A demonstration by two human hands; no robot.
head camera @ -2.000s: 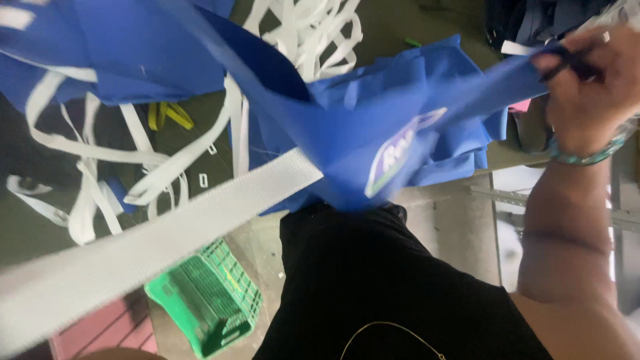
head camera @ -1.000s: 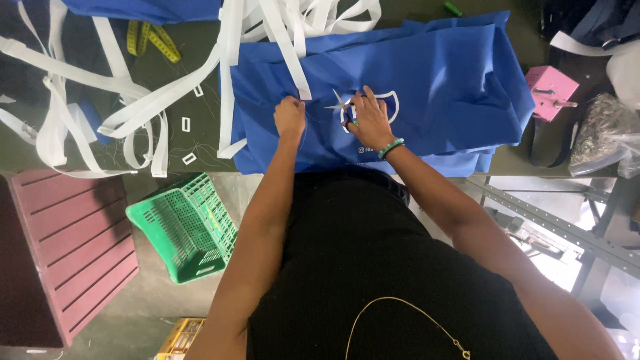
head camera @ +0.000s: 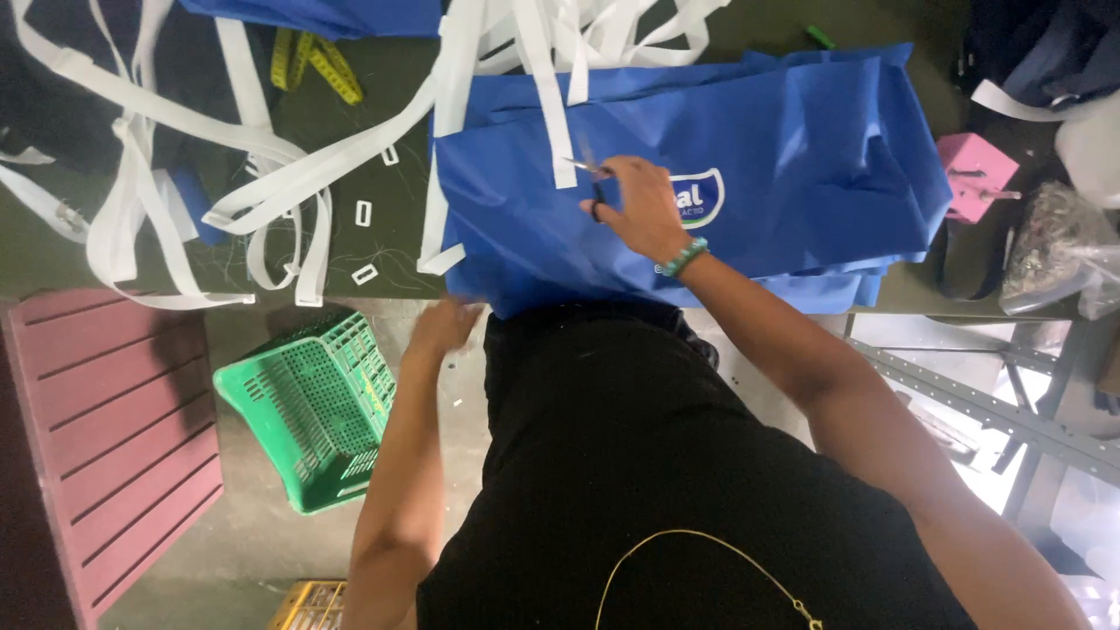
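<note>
My right hand holds small scissors by their dark handles, above a stack of blue fabric pieces with a printed logo. The scissor blades point left over the cut end of a white webbing strap that lies on the top piece. My left hand, blurred, is at the front edge of the table, just left of the stack's lower corner; whether it holds anything is not clear. Beside it, a short folded strap end rests against the blue fabric.
Tangled white straps, a yellow measuring tape and white plastic buckles lie on the table at left. At right are a pink box and a plastic bag of scraps. A green crate stands below.
My left hand has moved from the strap end on the blue fabric down to the table's front edge. My right hand has stayed over the fabric with the scissors. Earlier, it lifted a blue piece at the right.
</note>
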